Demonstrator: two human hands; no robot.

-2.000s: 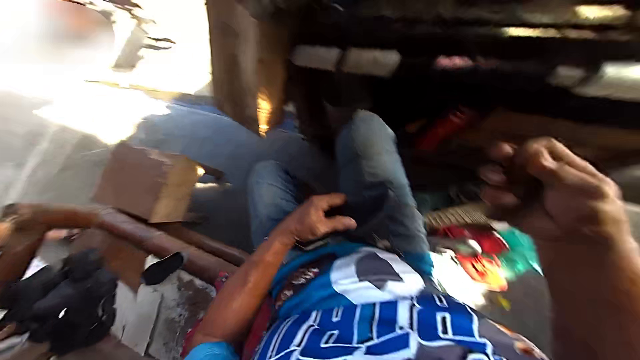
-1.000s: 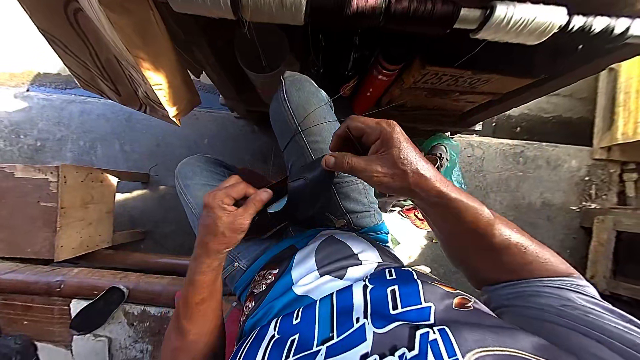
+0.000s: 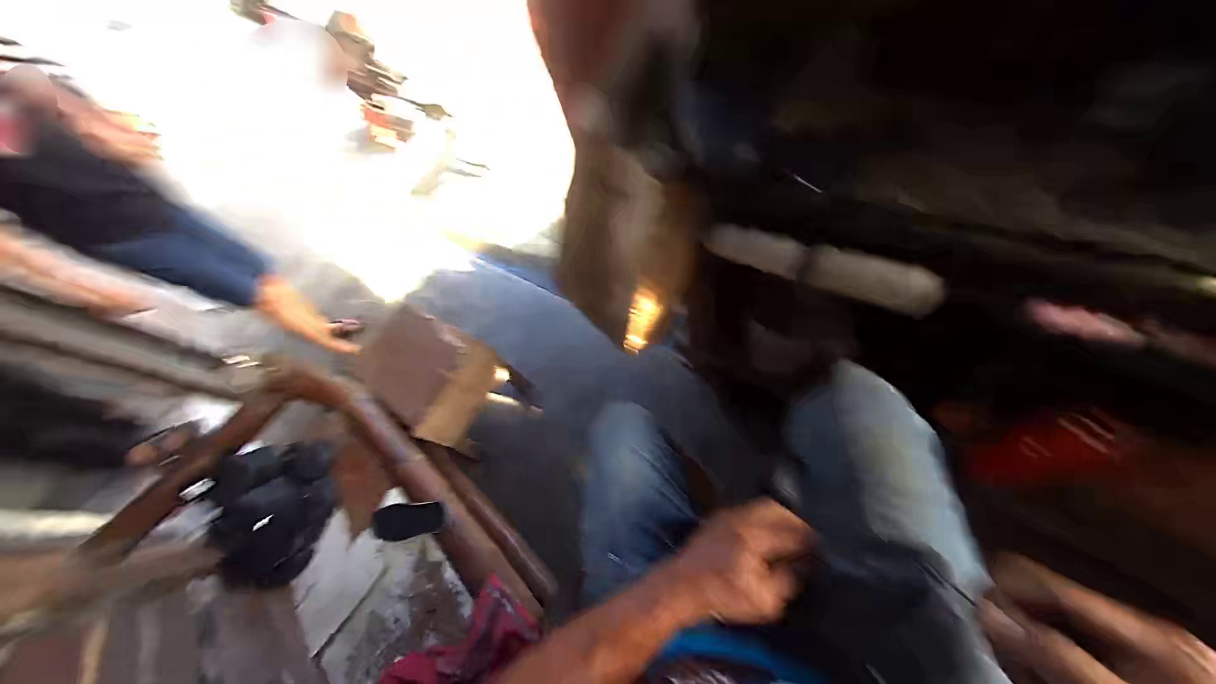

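Note:
Motion blurs the view. My left hand [image 3: 746,560] is at the lower middle, its fingers curled at the edge of a dark piece of material [image 3: 874,608] lying over my lap. Blur hides how firmly it grips. At the lower right corner my right hand [image 3: 1092,617] is partly cut off by the frame, to the right of the dark piece; what it holds cannot be told. My knees in blue jeans [image 3: 893,456] stand beneath and beyond the hands.
Pale thread spools [image 3: 879,275] line the dark rack above my knees. A wooden box [image 3: 413,375] stands on the floor at left, behind a brown rail [image 3: 408,465]. Black material [image 3: 271,513] lies lower left. Another person [image 3: 180,237] sits at the upper left. A red object [image 3: 1045,446] is at right.
The view has swung left since a second ago, when both hands held the dark piece between them. Now my hands are farther apart, and the other person has come into view.

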